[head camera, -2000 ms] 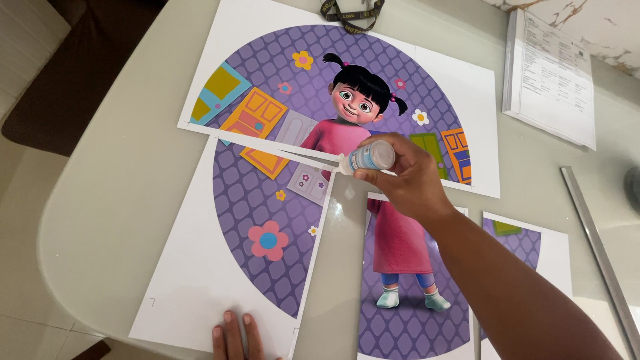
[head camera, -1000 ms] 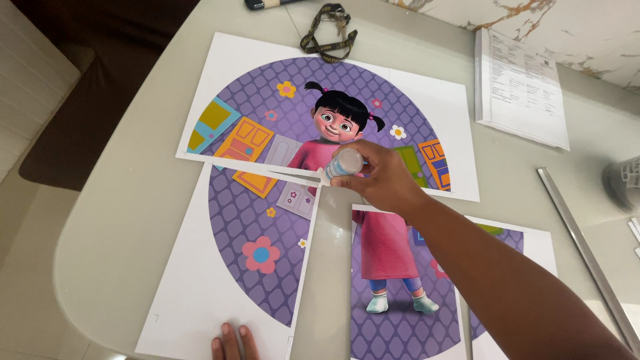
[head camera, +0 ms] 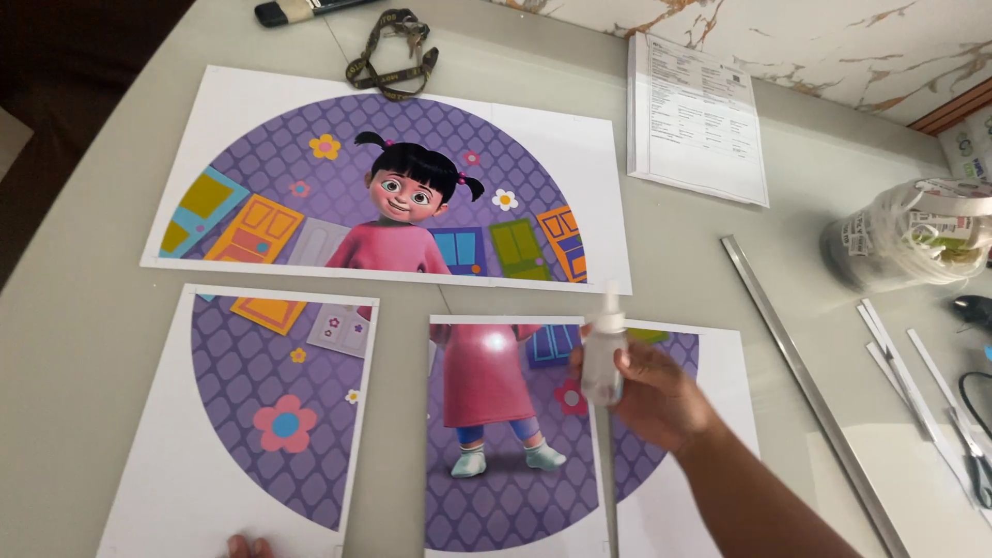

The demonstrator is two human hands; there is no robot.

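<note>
My right hand (head camera: 659, 387) grips a clear plastic glue bottle (head camera: 604, 360), its white nozzle pointing up, over the gap between the lower middle printed sheet (head camera: 496, 496) and the lower right one (head camera: 666, 418). Two fingertips of my left hand (head camera: 249, 547) rest on the white lower part of the lower left sheet (head camera: 271, 411), which shows a pink flower; the rest of that hand is out of view. Above these lies a wide sheet (head camera: 496, 155) with a cartoon child's head and colored doors. A gap separates it from the lower sheets.
A lanyard with keys (head camera: 391, 74) touches the upper sheet's top edge, with a brush (head camera: 287, 11) beyond. A stack of printed papers (head camera: 694, 124), a metal ruler (head camera: 806, 387), a plastic jar (head camera: 907, 232), paper strips (head camera: 903, 387) and scissors (head camera: 976, 457) lie to the right.
My right hand has moved right and down with the bottle, now nozzle up; earlier its nozzle was at the lower left sheet's top right corner. The lower left sheet now lies apart from the upper one.
</note>
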